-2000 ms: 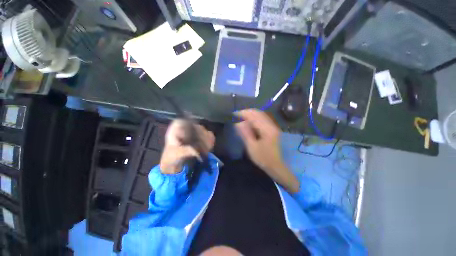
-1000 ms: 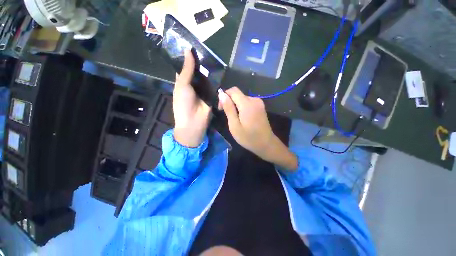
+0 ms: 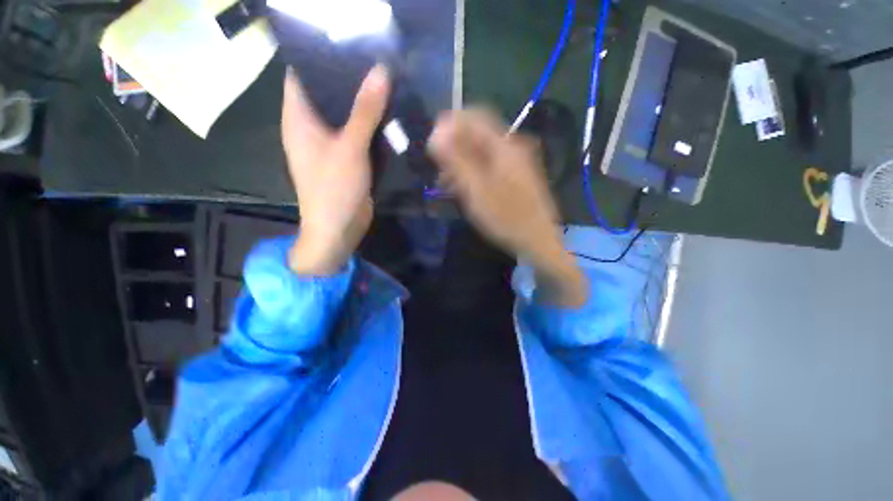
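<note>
My left hand (image 3: 333, 176) holds a dark smartphone (image 3: 343, 73) from below, thumb and fingers at its edges. The phone has a small white label near its lower right and a bright glare across its far end. It is over the left coupler plate (image 3: 431, 59) and hides most of it. My right hand (image 3: 494, 186) is blurred, to the right of the phone and apart from it; whether it holds anything cannot be told. Another dark phone (image 3: 693, 103) lies on the right coupler plate (image 3: 632, 108), with a cable at its near edge.
Blue cables (image 3: 589, 127) run between the plates beside a dark mouse (image 3: 556, 137). Papers (image 3: 186, 59) with a small black item lie at left. A white card (image 3: 754, 93), yellow looped item (image 3: 816, 196) and fan (image 3: 876, 201) are at right. Foam-lined trays (image 3: 157, 338) stand lower left.
The phone in my left hand has moved up and left, over the left plate. My right hand has come away from the phone's near end. The view has shifted.
</note>
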